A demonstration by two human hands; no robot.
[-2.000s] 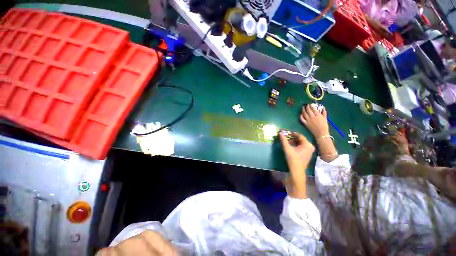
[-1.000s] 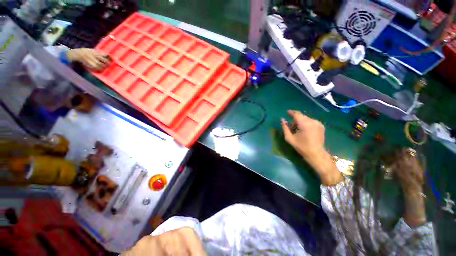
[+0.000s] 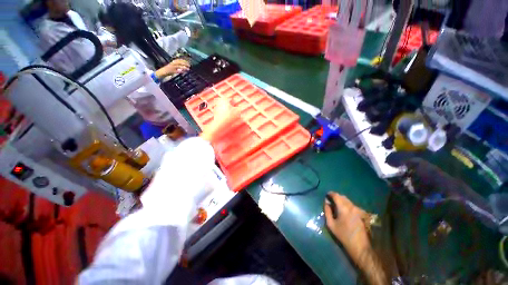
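My left hand (image 3: 224,121) reaches over the red blister tray (image 3: 262,117) from the left in a white sleeve. It is blurred against the tray, so I cannot tell what its fingers hold. A small dark unit (image 3: 203,105) lies in a tray pocket near it. My right hand (image 3: 346,224) is low over the green mat (image 3: 301,222), with a small dark unit (image 3: 332,206) between thumb and fingers. The adhesive sheet is not clearly visible.
The white press (image 3: 106,128) with its gold cylinder (image 3: 125,175) stands at left. A cream paper pile (image 3: 272,201) and blue glue gun (image 3: 327,133) with black cable lie on the bench. Another person's hand (image 3: 174,68) is beyond the tray. A power strip (image 3: 367,133) stands right.
The view has swung left towards the press and tray. My left hand has moved from the bottom edge up over the tray. My right hand stays over the bench, holding a dark unit.
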